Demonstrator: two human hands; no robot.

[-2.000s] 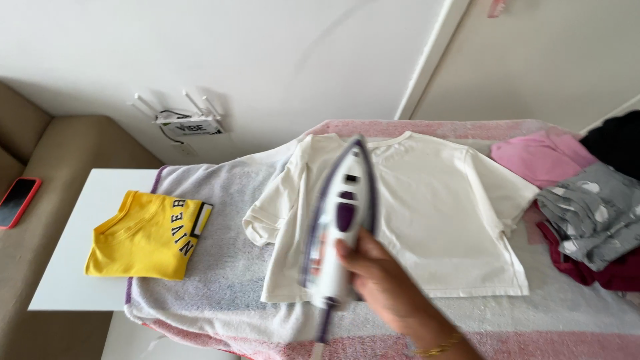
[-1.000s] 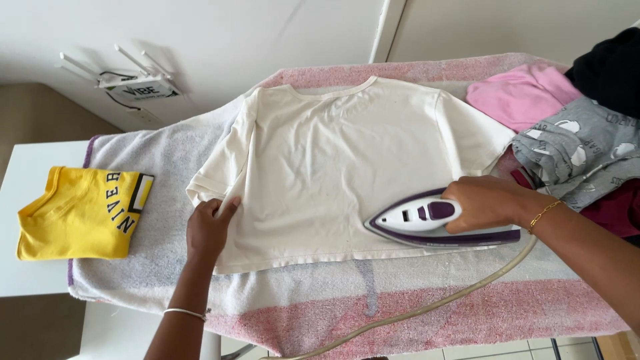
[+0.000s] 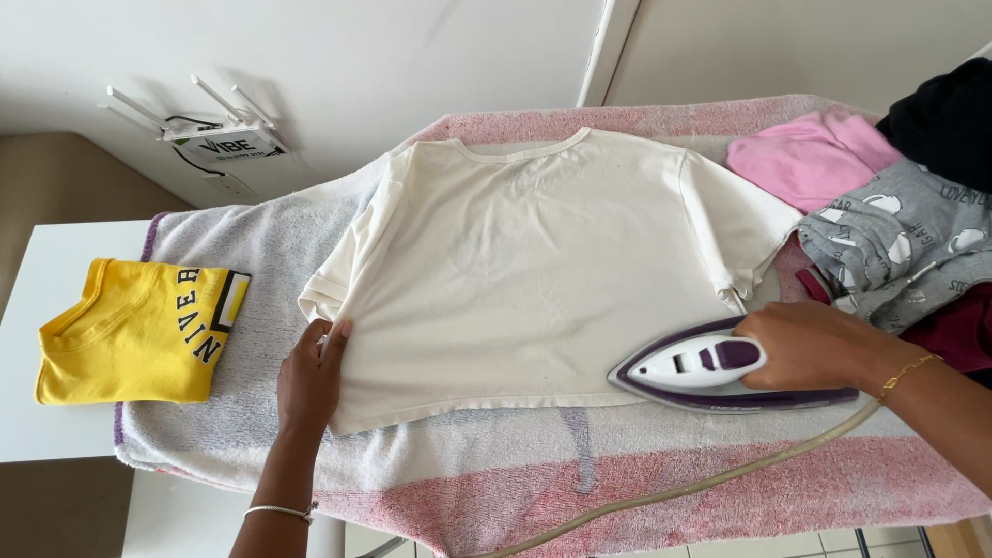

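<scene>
A cream short-sleeved T-shirt (image 3: 511,279) lies spread on a pink, white and grey towel (image 3: 496,457), with faint creases below its neckline. My right hand (image 3: 806,349) is closed around the handle of a white and purple clothes iron (image 3: 697,364), whose soleplate rests on the shirt's lower right hem, its tip pointing left. A beige cord (image 3: 659,496) runs from beneath my right wrist down to the bottom edge. My left hand (image 3: 314,380) pinches the shirt's left side edge, below the sleeve, between thumb and fingers.
A folded yellow T-shirt (image 3: 132,333) lies at the left, partly on a white tabletop (image 3: 62,256) and partly on the towel. Pink (image 3: 806,159), black (image 3: 945,124) and grey printed clothes (image 3: 891,240) are heaped at the right. A white router (image 3: 225,139) hangs on the wall behind.
Two seconds ago a hand held the iron raised over the shirt; one second ago it was down near the hem. Since then both hands have stayed in about the same places on the shirt.
</scene>
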